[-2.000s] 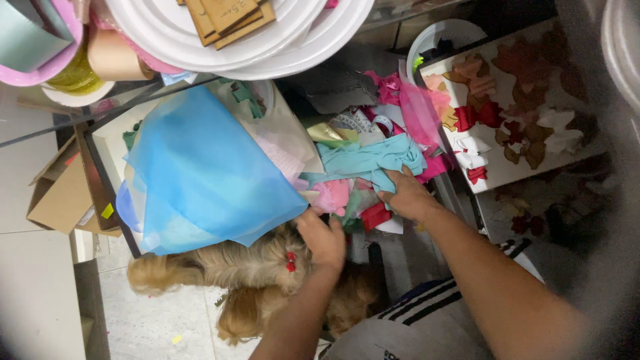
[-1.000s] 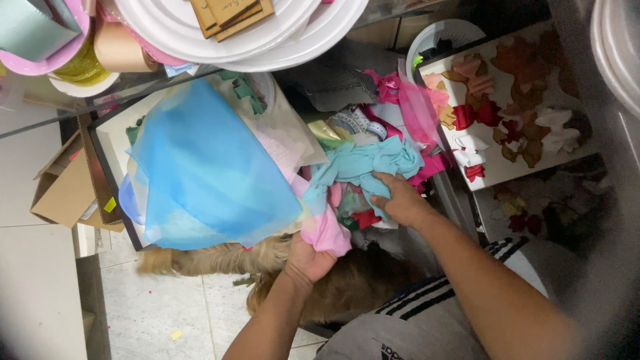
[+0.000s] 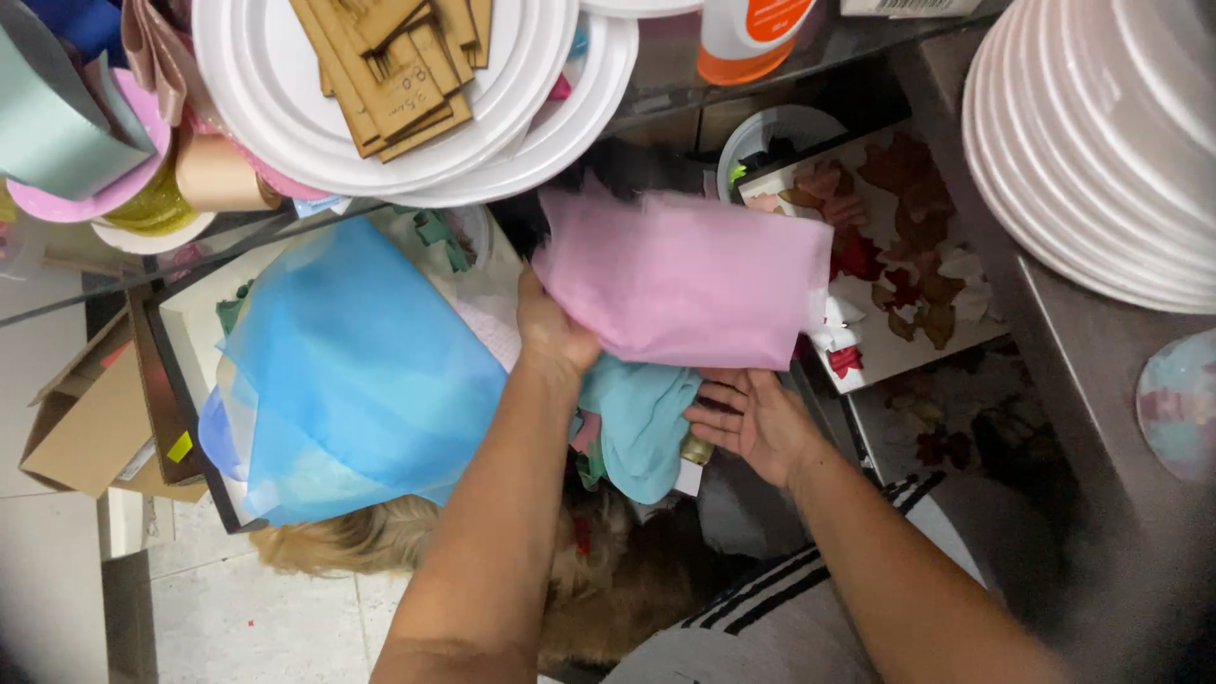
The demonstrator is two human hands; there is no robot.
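Note:
A pink sheer fabric piece is spread in the air over the open drawer, slightly blurred. My left hand grips its lower left corner. My right hand is under the lower right edge, palm up with fingers apart; whether it touches the cloth I cannot tell. Below the pink cloth lies a bunched teal fabric, between my two hands. A large sheet of blue sheer fabric covers much of the white tray to the left.
White plates holding wooden templates overhang the drawer. A white board with fabric bows is at right, near stacked plates. Ribbon spools stand upper left, a cardboard box below. A long-haired dog lies beneath my arms.
My left hand has risen from the drawer's near edge with the pink cloth, now opened out. My right hand has let go of the teal fabric.

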